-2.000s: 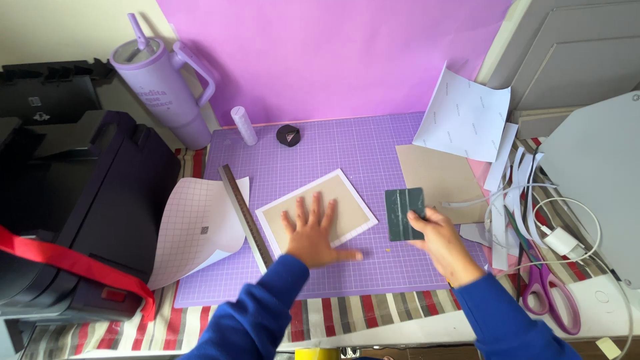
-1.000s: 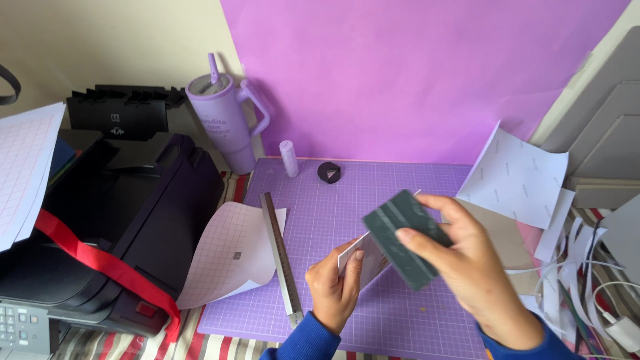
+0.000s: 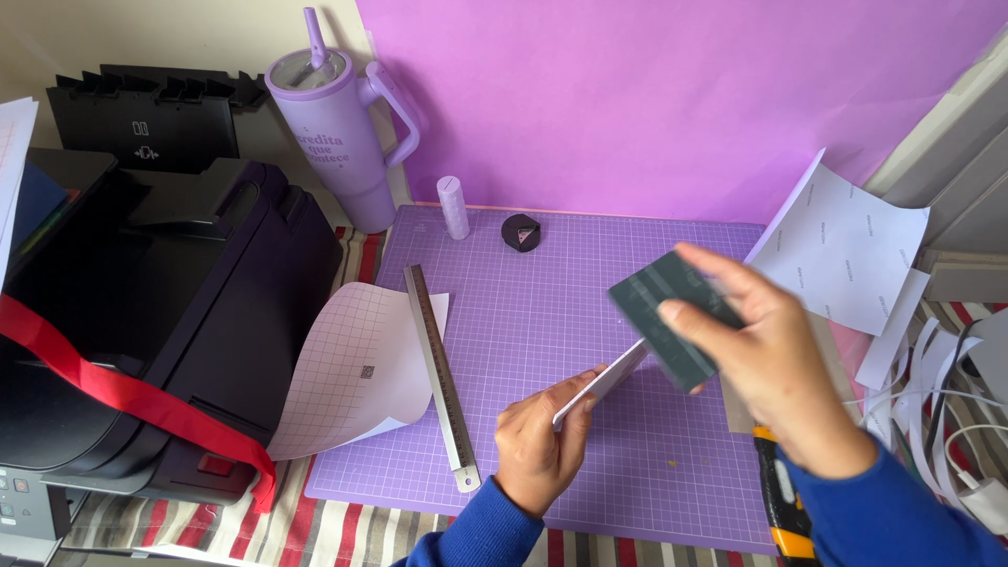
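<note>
Above the purple gridded cutting mat (image 3: 551,307), my left hand (image 3: 543,441) pinches a paper-covered board (image 3: 600,383), tilted up and seen nearly edge-on. My right hand (image 3: 764,346) holds a dark green flat card (image 3: 669,315), its thumb across the face. The card's lower left edge is close to the board's far end; whether they touch I cannot tell. A metal ruler (image 3: 441,378) lies left of my left hand, partly over a curled grid-backed sheet (image 3: 354,370). Farther back are a small lilac cylinder (image 3: 453,209) and a black round object (image 3: 520,233).
A black printer (image 3: 197,315) with a red ribbon (image 3: 142,402) stands left, beside a lilac tumbler (image 3: 339,134). Right are a curled printed sheet (image 3: 850,244), paper strips (image 3: 898,441), a white cable plug (image 3: 984,500) and a black-and-yellow tool handle (image 3: 780,496).
Two seconds ago the board lay flat on the mat under my spread left hand; it is now lifted and tilted in that hand. The green card has stayed in my right hand. The view has shifted.
</note>
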